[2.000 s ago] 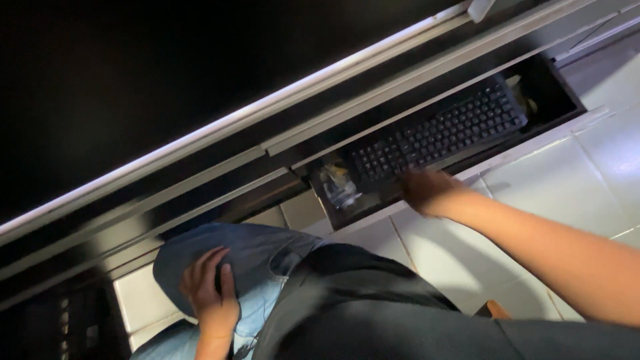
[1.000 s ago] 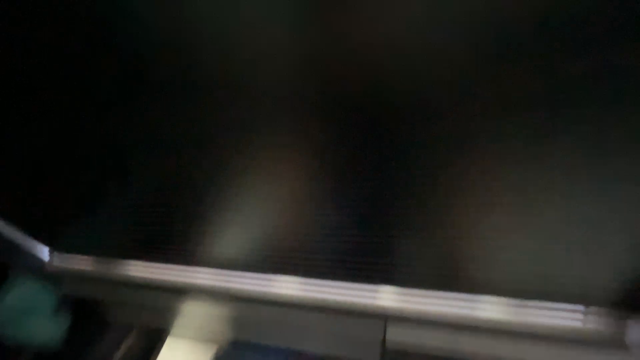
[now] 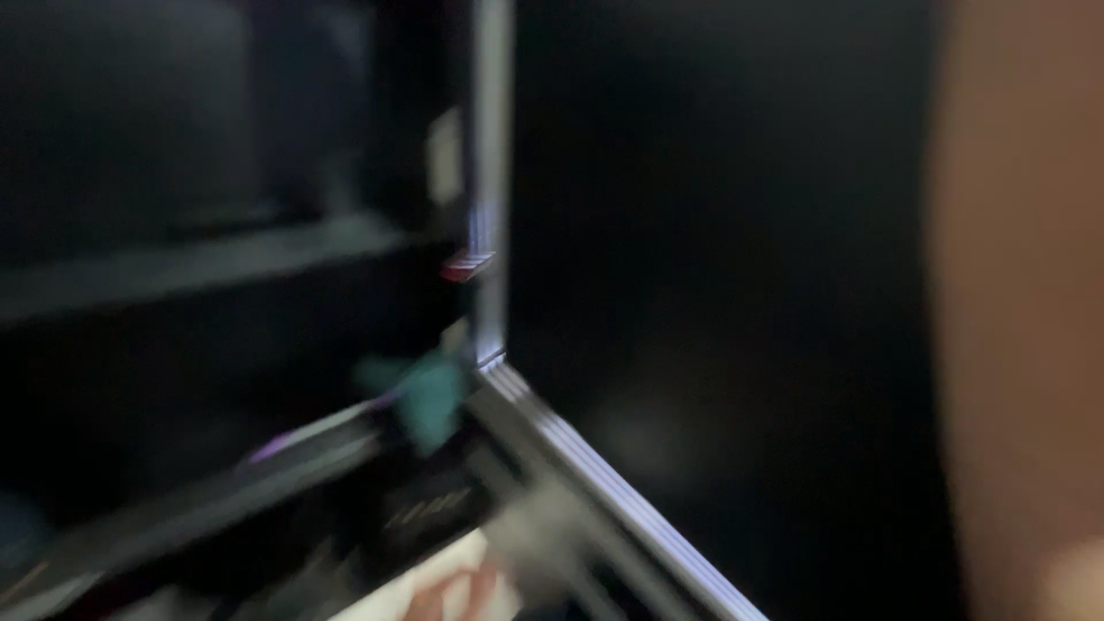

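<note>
Blur softens the whole head view. At the bottom edge, the fingers of what appears to be my left hand [image 3: 455, 595] show against a pale surface [image 3: 414, 578]; whether they hold anything cannot be made out. A large out-of-focus area of skin, likely my right hand or forearm [image 3: 1022, 285], fills the right side close to the camera, its fingers not distinguishable. Between them lies a dark glossy panel [image 3: 733, 302] with a silver metal edge [image 3: 638, 517].
A teal object [image 3: 429, 401], possibly cloth, is beside the panel's corner, with a small red item [image 3: 466, 266] above it. Further left is a dark shelf-like edge [image 3: 216, 492] with a purple glint. Black surfaces fill the upper left.
The view has swung far from the keyboard in the dark tray and my legs, seen two seconds ago. A large area of skin now stands close at the right.
</note>
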